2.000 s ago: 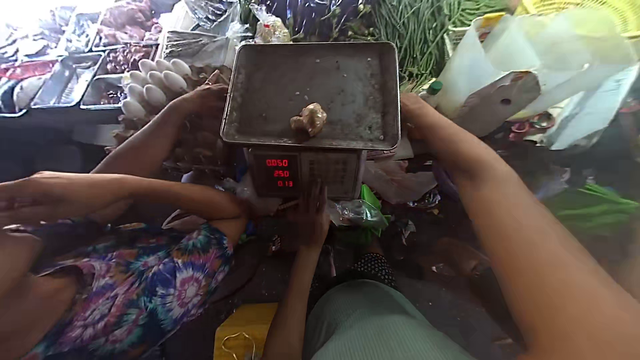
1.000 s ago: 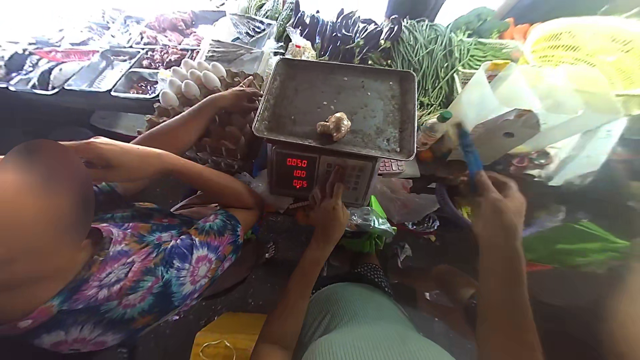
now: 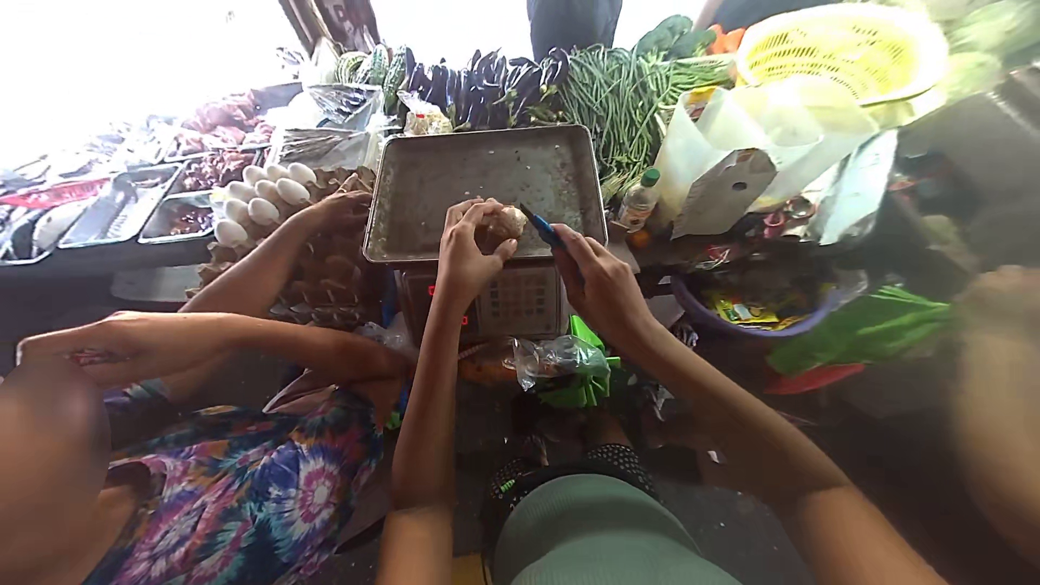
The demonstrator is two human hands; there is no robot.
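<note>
My left hand (image 3: 471,248) grips a knobbly piece of ginger root (image 3: 508,222) over the front part of the scale's metal tray (image 3: 479,162). In my right hand (image 3: 597,272) is a small knife with a blue handle (image 3: 543,227); its dark blade points up and left, close to the right side of the ginger. Whether the blade touches it, I cannot tell. Below the tray stands the digital scale (image 3: 520,302), its red display mostly hidden behind my left hand and wrist.
A person in a tie-dye top (image 3: 301,487) sits at left, one hand near the egg trays (image 3: 317,276). Eggplants (image 3: 487,85) and long beans (image 3: 613,106) lie behind the tray. A green-capped bottle (image 3: 639,201) and a purple basin (image 3: 764,325) are at right.
My left hand has moved up from the scale's keypad and taken hold of the ginger, which lay on the tray. My right hand has brought the blue knife left, over the tray.
</note>
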